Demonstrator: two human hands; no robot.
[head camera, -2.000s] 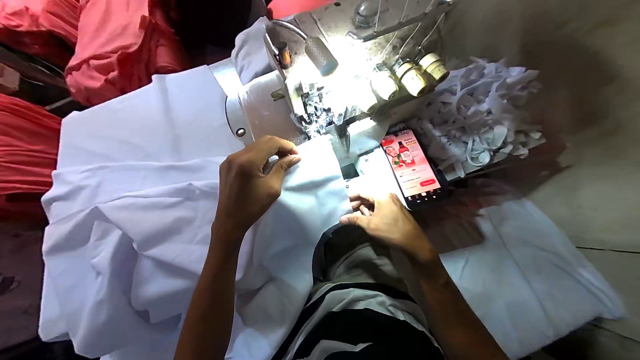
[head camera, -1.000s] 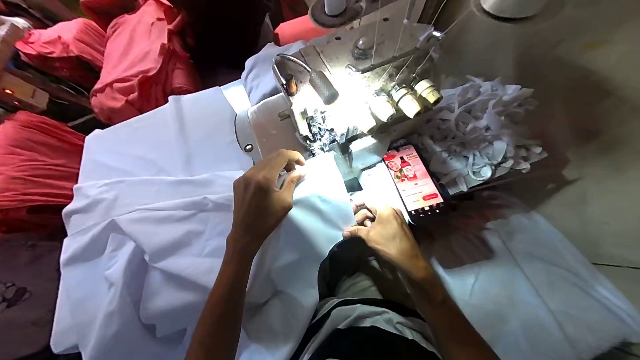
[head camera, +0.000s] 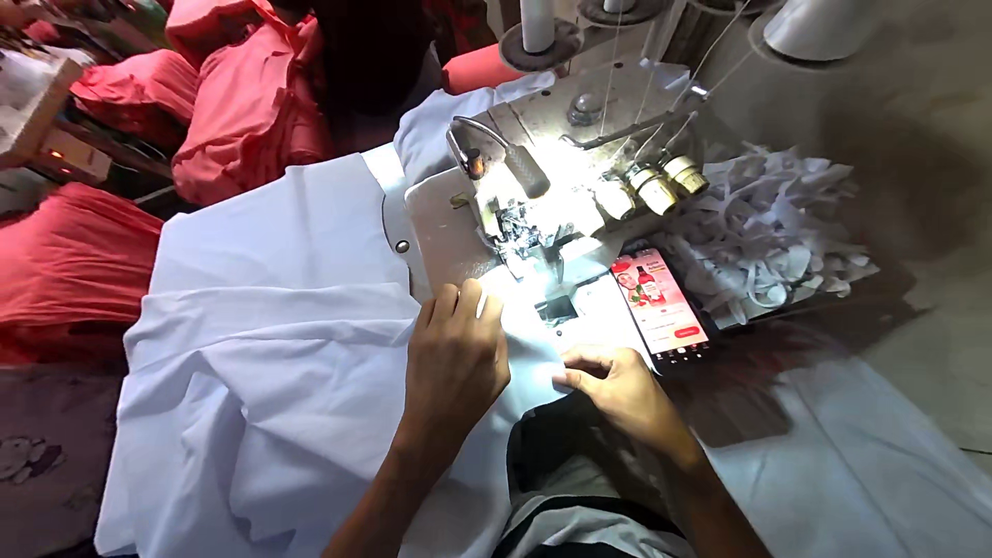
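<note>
White fabric (head camera: 310, 418) spreads across the left and middle and reaches the lit needle area of an overlock sewing machine (head camera: 535, 116). My left hand (head camera: 457, 349) lies on the fabric just below the presser foot, fingers bent; whether it pinches the cloth is not clear. My right hand (head camera: 620, 387) pinches the fabric's right edge between thumb and fingers near the front of the machine bed. A gooseneck lamp (head camera: 527, 170) lights the needle area, where glare hides the needles.
A smartphone (head camera: 663, 306) with its screen lit lies right of the machine bed. White fabric scraps (head camera: 767, 232) are heaped behind it. Thread cones (head camera: 821, 27) stand at the top. Red fabric (head camera: 248, 116) is piled at the upper left. More white cloth (head camera: 852, 457) hangs at the lower right.
Over the two seconds the view has shifted, bringing more thread cones in at the top. My left hand's fingers now lie flatter over the fabric, where the thumb and forefinger earlier showed together.
</note>
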